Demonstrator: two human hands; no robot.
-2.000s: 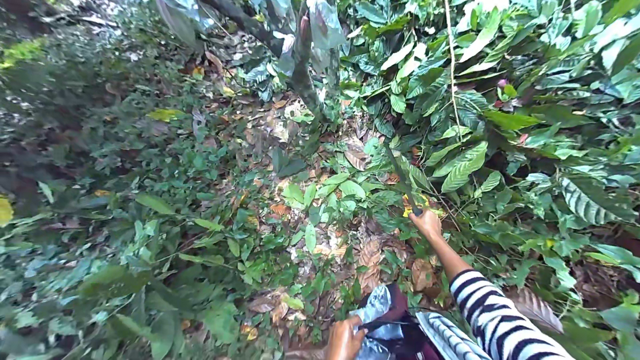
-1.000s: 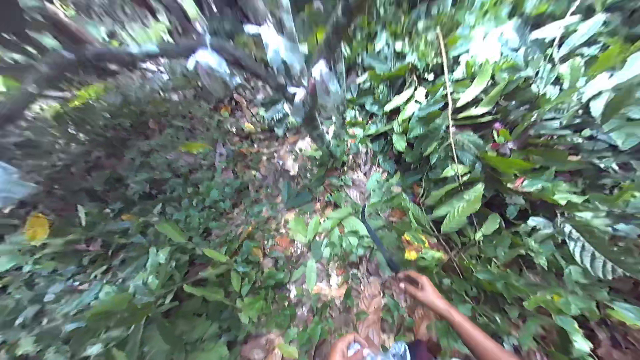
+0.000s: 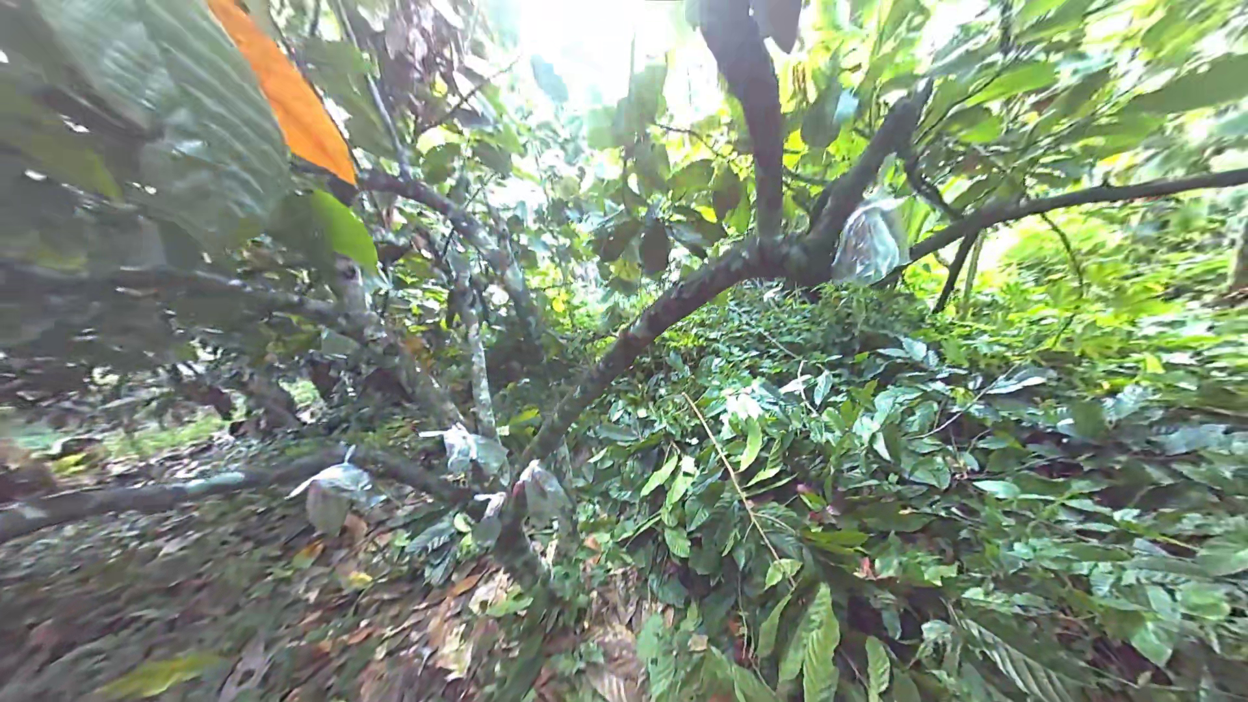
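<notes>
Neither of my hands shows in the head view. A tree trunk (image 3: 609,366) leans up to the right and forks into thick branches. Clear plastic bags hang on it: one (image 3: 868,244) near the fork at the upper right, one (image 3: 546,490) low on the trunk. Two more plastic bags, one (image 3: 471,450) and another (image 3: 336,485), are by the lower left branches. Something pod-like seems to be inside some of them; the blur hides the detail.
A low branch (image 3: 185,487) runs off to the left. Large leaves and an orange leaf (image 3: 288,93) hang close at the upper left. Dense leafy plants (image 3: 975,487) cover the right side. Dry leaves (image 3: 453,624) litter the ground below.
The view has tilted up strongly. Both hands, low in the earlier frames, are out of sight, as is the dark, long blade-like tool at the right hand.
</notes>
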